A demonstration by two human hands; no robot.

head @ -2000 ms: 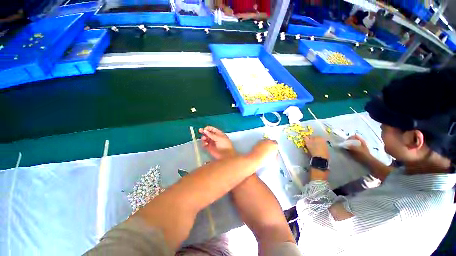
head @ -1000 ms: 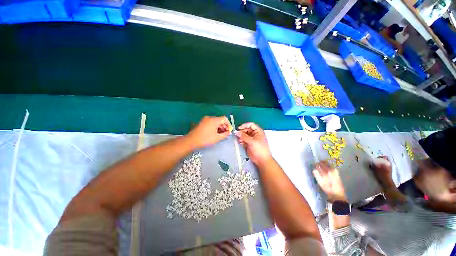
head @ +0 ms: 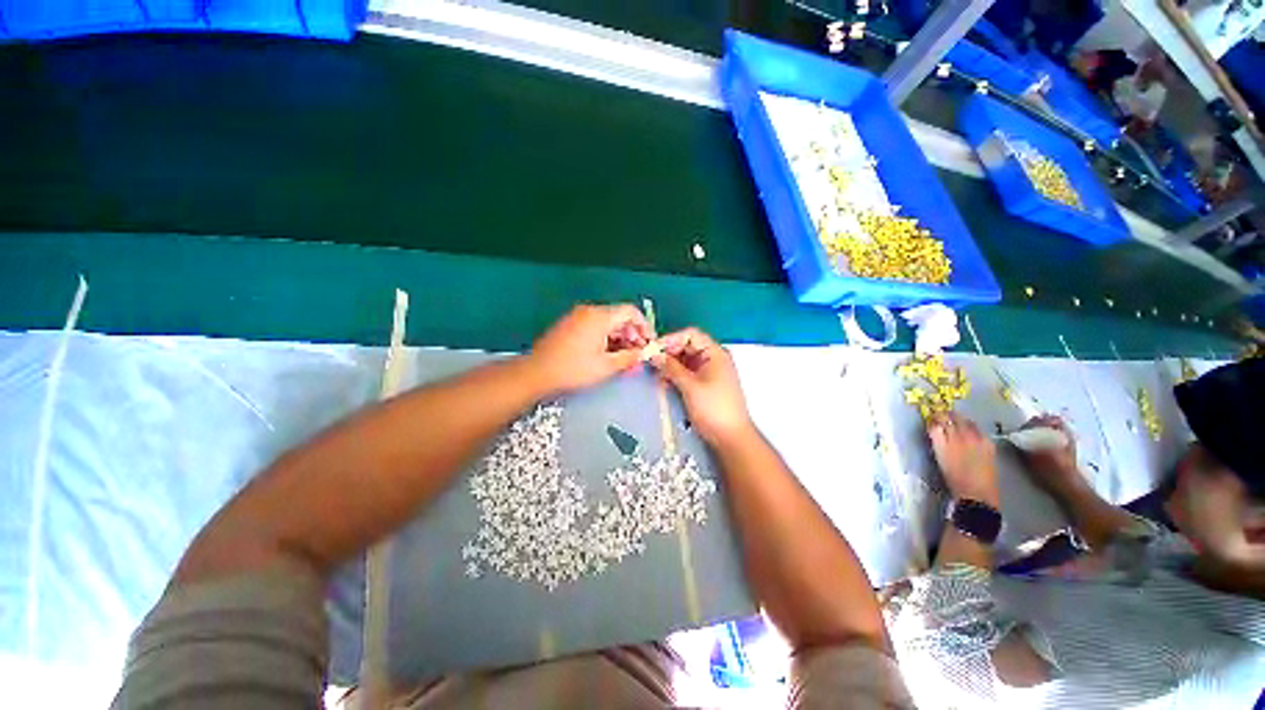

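My left hand (head: 597, 347) and my right hand (head: 698, 377) meet fingertip to fingertip above the far edge of the grey work mat (head: 444, 583). A tiny pale part (head: 651, 352) is pinched between them; the fingers hide most of it, and I cannot tell if it is one piece or two. A loose pile of small white parts (head: 534, 502) lies on the mat nearer to me. A dark green patch (head: 623, 440) lies at the pile's far side.
Beyond the bench runs the dark green belt (head: 416, 167) with one small piece (head: 699, 253). A blue tray (head: 899, 294) of white and yellow parts stands right, near a white ring (head: 870, 327) and crumpled wad (head: 932, 327). A neighbour's hands (head: 964, 465) work beside yellow parts (head: 935, 387).
My hands were crossed toward the right two seconds ago; they then came together over the mat and are now closed in on the small part. The single belt piece shows slightly farther right.
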